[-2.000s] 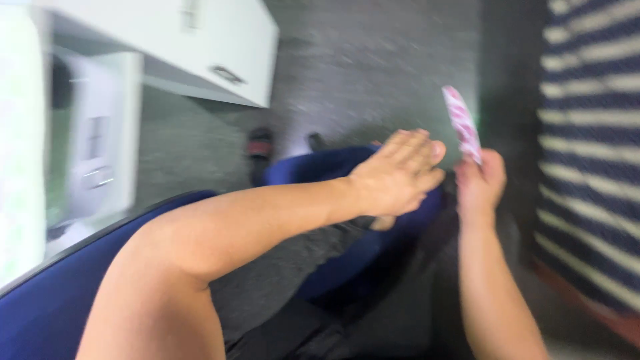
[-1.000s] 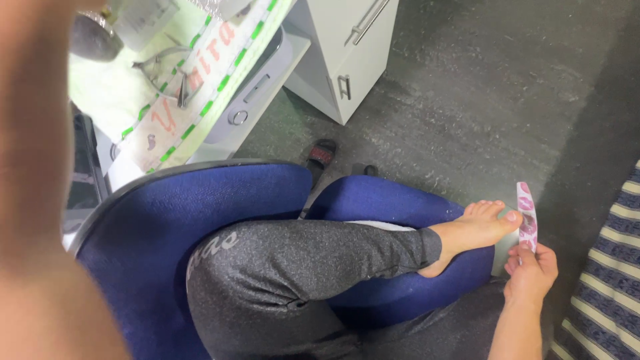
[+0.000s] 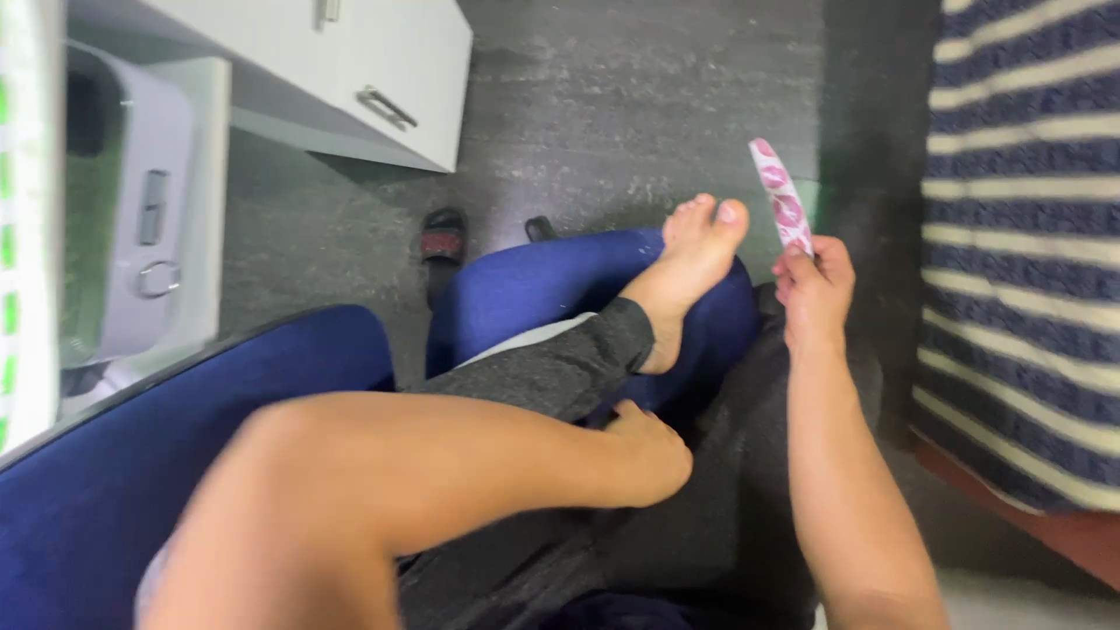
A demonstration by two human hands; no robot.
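My right hand (image 3: 815,284) grips a nail file (image 3: 781,197) with a pink-and-white pattern by its lower end; the file points up and slightly left, apart from the foot. A bare foot (image 3: 687,271) in a dark grey trouser leg (image 3: 560,359) rests over a blue upholstered seat (image 3: 542,284), left of the file. Below the heel, my left hand (image 3: 649,455) lies low over the dark trousers, its back toward the camera. The fingers of that hand are mostly hidden, so whether it holds anything does not show.
A blue chair back (image 3: 289,376) is at the left. Beyond it stand a white cabinet (image 3: 402,79) with metal handles and a shelf holding a pale appliance (image 3: 157,219). A dark slipper (image 3: 444,236) lies on the grey floor. Striped navy-and-cream fabric (image 3: 1024,262) hangs at the right.
My left arm, raised at the far left one second ago, now reaches across to below the foot. The file, beside the toes then, now stands apart from them. The view has shifted.
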